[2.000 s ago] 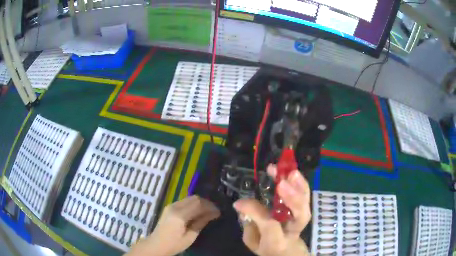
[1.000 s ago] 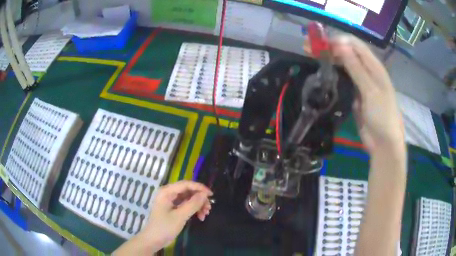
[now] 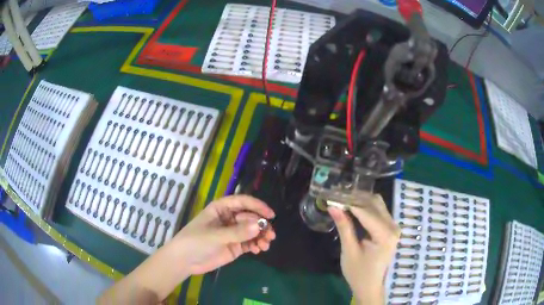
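Note:
My left hand [image 3: 229,231] is left of the fixture's base and pinches a tiny part with a round silvery end [image 3: 262,223] between thumb and fingers. My right hand [image 3: 368,233] is at the front of the test fixture [image 3: 364,89]. Its thumb and finger pinch a small pale piece [image 3: 336,204] beside the brass-coloured nest [image 3: 320,205]. What that piece is cannot be told. The clear pressing plate [image 3: 340,170] is above the nest. The toggle clamp's red handle [image 3: 409,7] is up at the top edge, with no hand on it.
White foam trays with rows of dumbbell-like parts lie left [image 3: 143,170], behind [image 3: 238,41] and right [image 3: 441,238] of the fixture. A purple stick [image 3: 239,168] lies left of the base. A red wire hangs behind. A blue bin [image 3: 122,8] is at the rear left.
My right hand has left the raised red handle and come down to the nest. My left hand has moved slightly right and turned, showing the part. The view has tilted further down.

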